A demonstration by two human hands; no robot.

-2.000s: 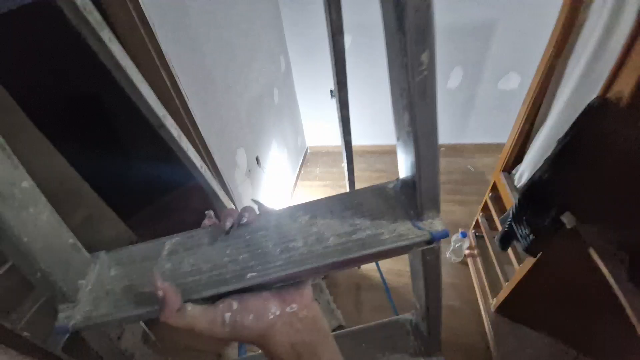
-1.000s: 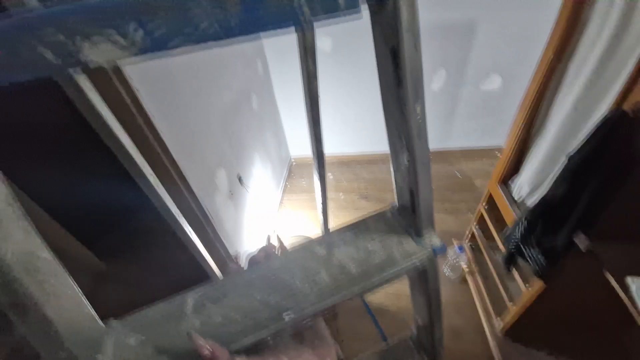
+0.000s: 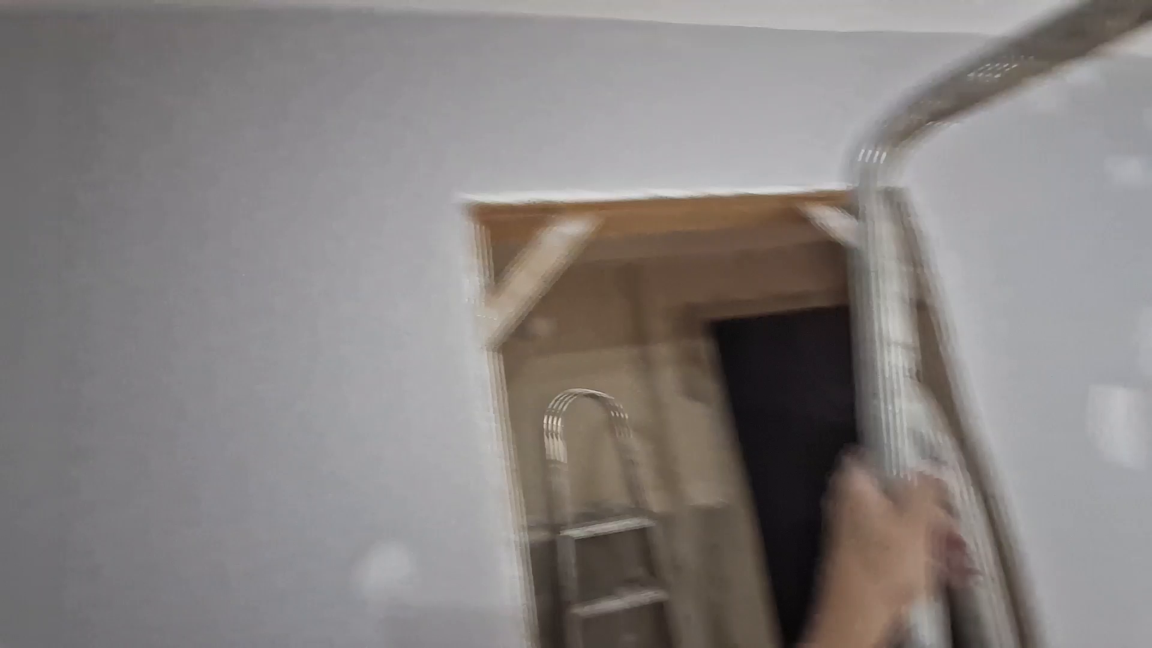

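My left hand (image 3: 886, 540), blurred at the lower right, is wrapped around the upright metal tube (image 3: 877, 342) of a stepladder's top rail. The tube bends above the hand and runs up toward the upper right corner. My wrist enters from the bottom edge, to the left of the tube. Finger ends show on its right side. My right hand is out of view.
A pale wall (image 3: 270, 315) has an opening with a wooden header (image 3: 666, 214) and diagonal wood braces (image 3: 544, 274). Through it show another stepladder (image 3: 612, 526) and a dark doorway (image 3: 792, 450). Patched spots mark the right wall (image 3: 1062, 297).
The view has swung up from the ladder's step and floor to the wall and opening. My left hand, under the step before, is now on the tubular rail.
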